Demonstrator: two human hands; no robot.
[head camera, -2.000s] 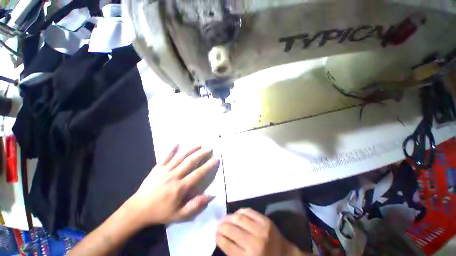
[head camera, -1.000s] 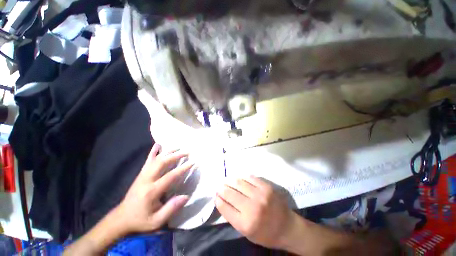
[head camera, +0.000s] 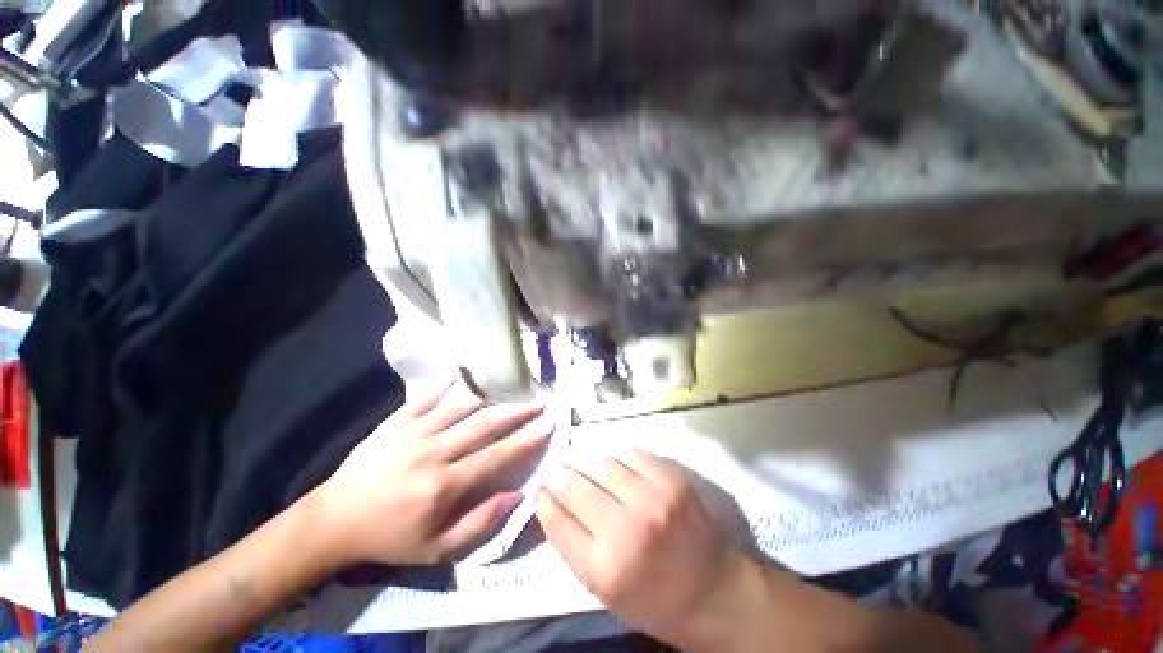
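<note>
A bright white fabric piece (head camera: 418, 347) lies under and left of the sewing machine head (head camera: 510, 204), with a curved lower edge between my hands. The light washes out much of it. My left hand (head camera: 440, 478) lies flat on the white piece, fingers spread and pointing at the presser foot (head camera: 610, 385). My right hand (head camera: 638, 529) is just right of it, fingers bent, fingertips at the fabric's right edge below the foot. Whether its fingertips pinch the cloth is unclear. Black fabric (head camera: 242, 370) lies left of the white piece.
White cut pieces (head camera: 270, 125) lie on the black cloth at upper left. Black shears (head camera: 1090, 466) lie at the right table edge. Dark threads (head camera: 976, 342) lie on the bed at right. A red basket or bag (head camera: 1129, 561) is at lower right, blue mesh (head camera: 313, 642) below the table.
The view has shifted, showing the machine more from above. The white piece has drawn up towards the needle, leaving less of it below my hands. My right hand has moved up beside my left.
</note>
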